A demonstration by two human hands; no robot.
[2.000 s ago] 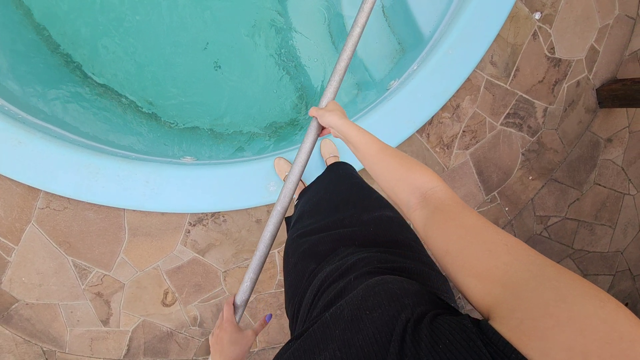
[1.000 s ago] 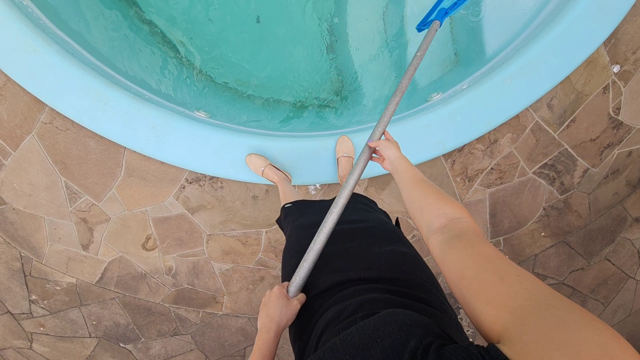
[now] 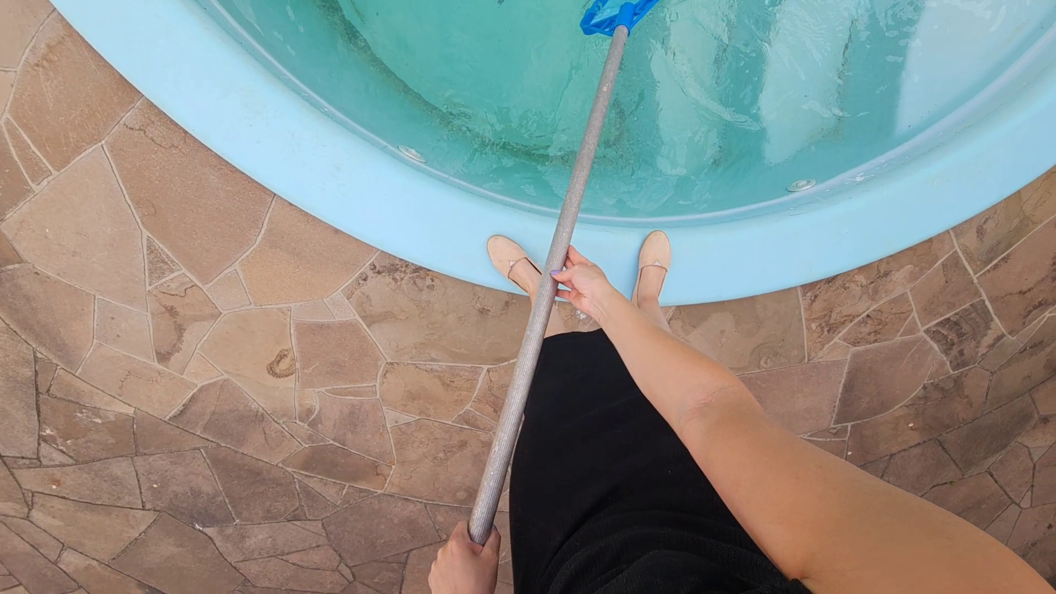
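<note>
A long grey metal pole [image 3: 536, 330] runs from the bottom centre up over the pool. My left hand [image 3: 465, 563] is closed around its lower end. Farther up the pole, about level with my shoes, my right hand [image 3: 581, 280] grips it with thumb and fingers. The pole's far end joins a blue plastic pool tool head [image 3: 620, 15], cut off by the top edge, so its full shape is hidden. Beneath it lies the greenish pool water [image 3: 511, 91].
The light blue pool rim [image 3: 330, 190] curves across the view, and my beige shoes [image 3: 656, 250] stand on it. Irregular stone paving [image 3: 223, 330] surrounds the rim. Pale steps [image 3: 800, 99] show under the water at the right. Round fittings [image 3: 800, 186] sit in the pool wall.
The blue tool head, out of view in the oldest frame, now shows at the top. Both hands are still on the pole, which stands steeper than one second ago.
</note>
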